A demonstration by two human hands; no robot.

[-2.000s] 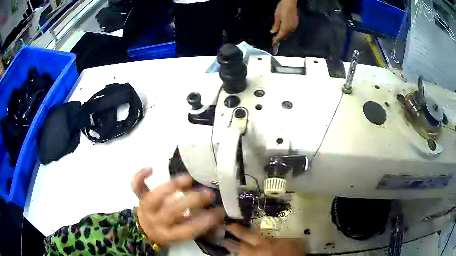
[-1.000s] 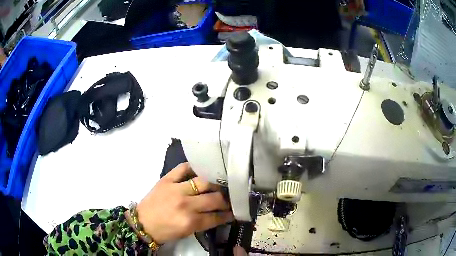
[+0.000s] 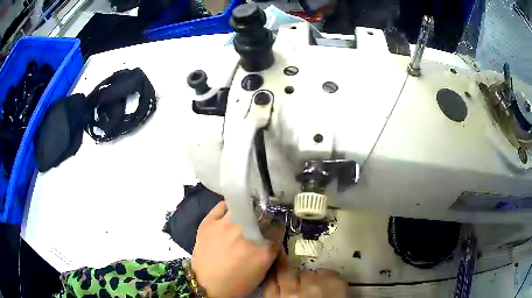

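Observation:
A black fabric panel [image 3: 198,215] lies on the white table, left of the sewing machine head [image 3: 350,134], with its right part hidden by my hand and the head. My left hand [image 3: 230,253] presses on the panel beside the needle area, fingertips partly hidden behind the long white take-up cover [image 3: 240,186]. My right hand [image 3: 306,284] is at the bottom edge, cut off by it, its fingers near the left hand's and on dark material below the head. The needle itself is hidden.
At left are a flat black panel [image 3: 58,132] and a ring-shaped black band [image 3: 121,105], beside a blue bin [image 3: 39,125] of black pieces. A black rounded piece [image 3: 424,240] and a slim dark tool [image 3: 465,265] lie under the machine arm.
The view has shifted. The left hand has moved closer to the needle area, and more of the black panel shows left of it. The right hand's fingers have come further into view.

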